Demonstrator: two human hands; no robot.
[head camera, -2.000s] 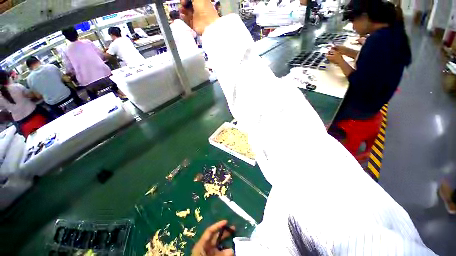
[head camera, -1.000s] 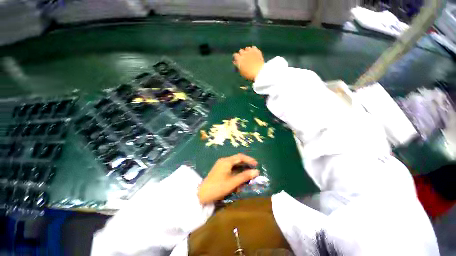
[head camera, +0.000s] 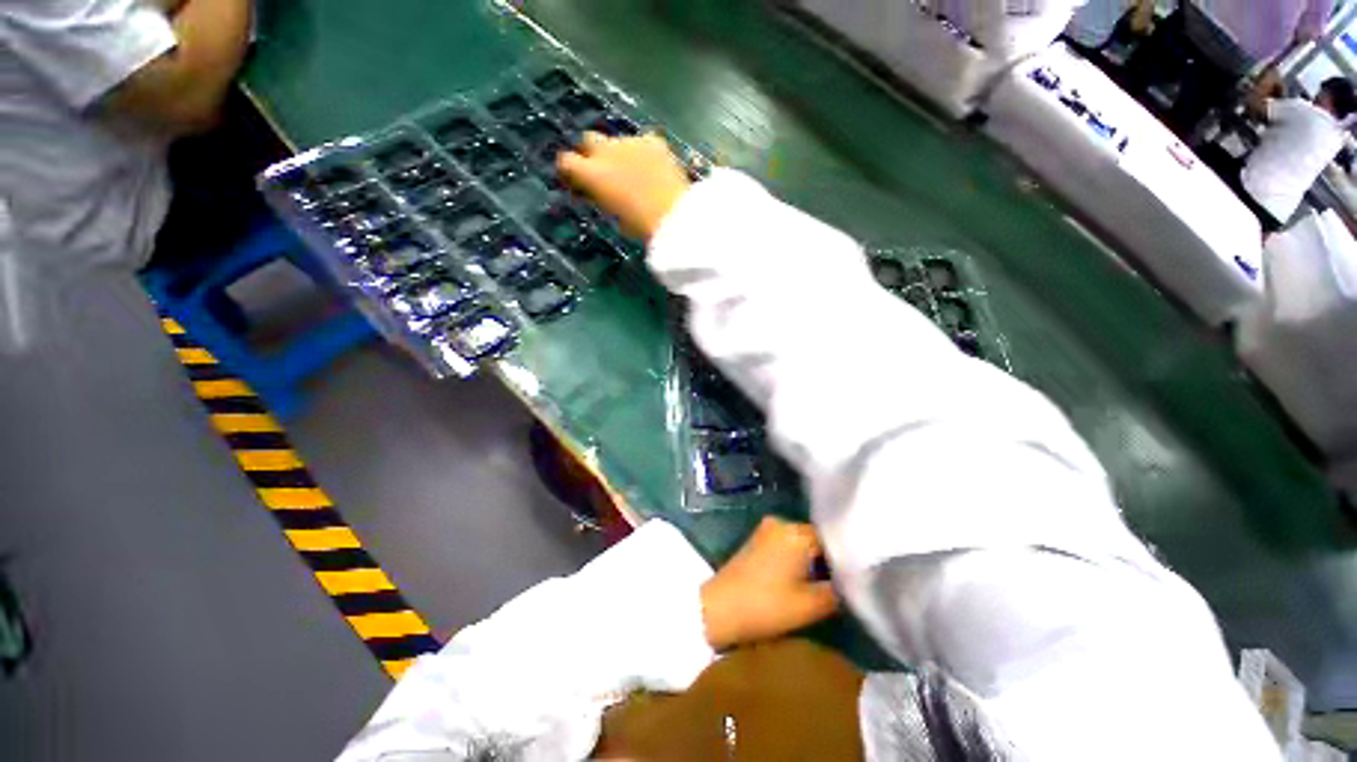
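A clear blister tray (head camera: 432, 194) with rows of pockets holding black housings lies at the upper left of the bench. My right hand (head camera: 633, 179) reaches over its right part, fingertips down near a pocket; whether it holds anything cannot be told. A second tray (head camera: 729, 469) of black housings lies partly under my right sleeve, and its far corner shows beyond the sleeve. My left hand (head camera: 771, 584) is low near my body, fingers curled around a small dark piece, probably a black housing, mostly hidden by the fingers and right sleeve.
The green bench (head camera: 618, 402) runs diagonally. A person in white (head camera: 75, 149) is at the upper left, beside a blue stool (head camera: 290, 305). Yellow-black tape (head camera: 298, 506) marks the floor. White-covered benches (head camera: 1124, 171) and people are upper right. A white box (head camera: 1272, 697) is lower right.
The view has swung left. My right hand has moved from the bench beyond the cream pile to over the left tray. My left hand stays near my body. The cream pile is out of sight.
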